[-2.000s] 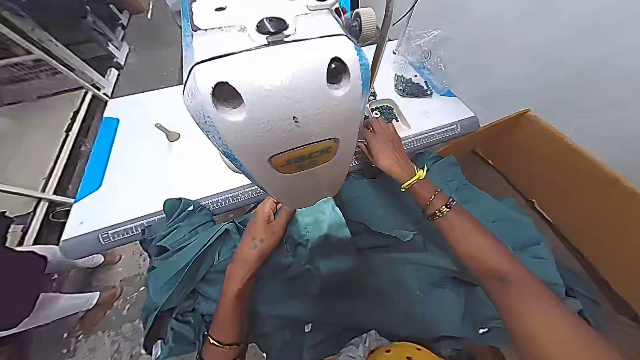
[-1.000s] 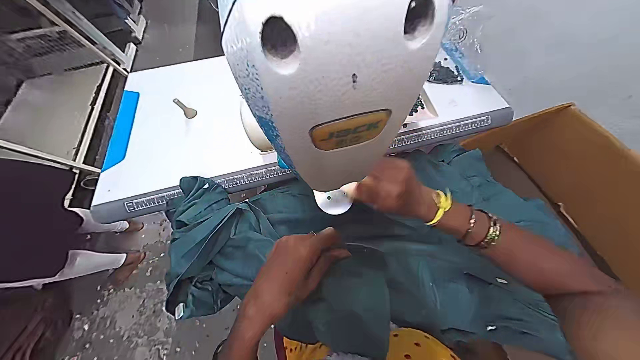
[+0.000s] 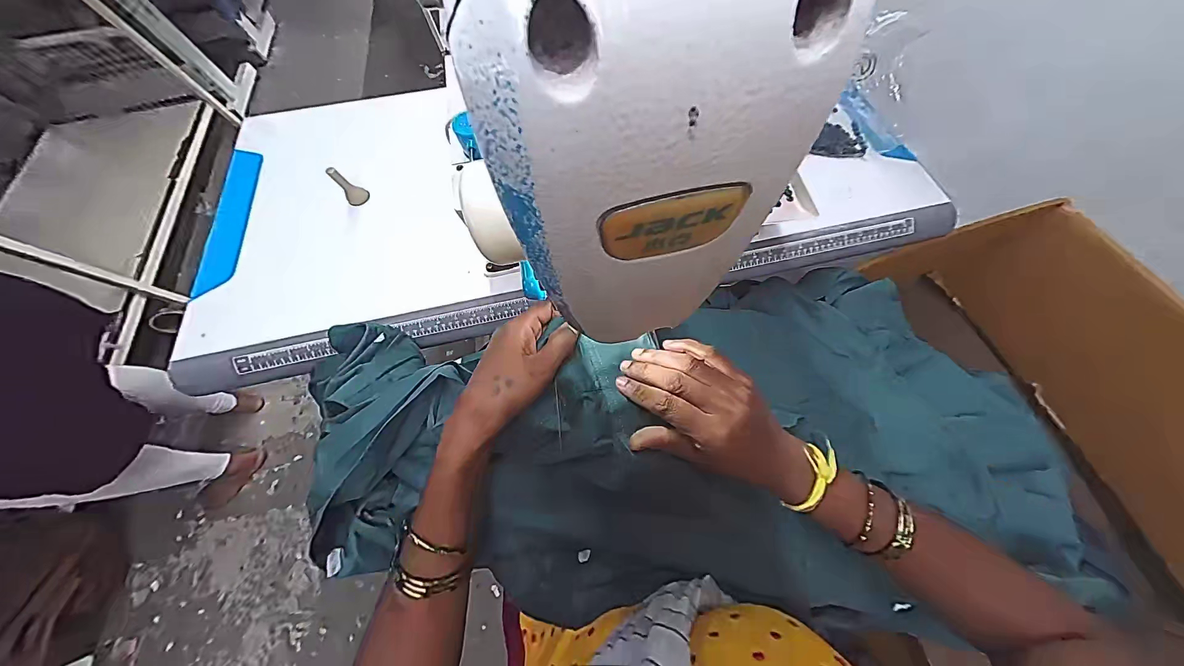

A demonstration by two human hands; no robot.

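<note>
A white Jack industrial sewing machine head fills the top centre and hides its needle area. Dark green fabric lies beneath it and spreads over the lap. At the lower left of the head, my left hand pinches the fabric between thumb and fingers. My right hand lies on the cloth just right of the lit patch, fingers extended and a little apart, thumb spread below them; it does not grip the cloth.
The white machine table has a ruler edge and holds a small spoon-shaped object. A cardboard box stands at the right. A person in dark clothing is at the left, near a metal rack.
My left hand has moved up to the machine head's lower left. My right hand, earlier raised beside a small white disc, now lies on the fabric with its fingers spread. The disc is no longer visible.
</note>
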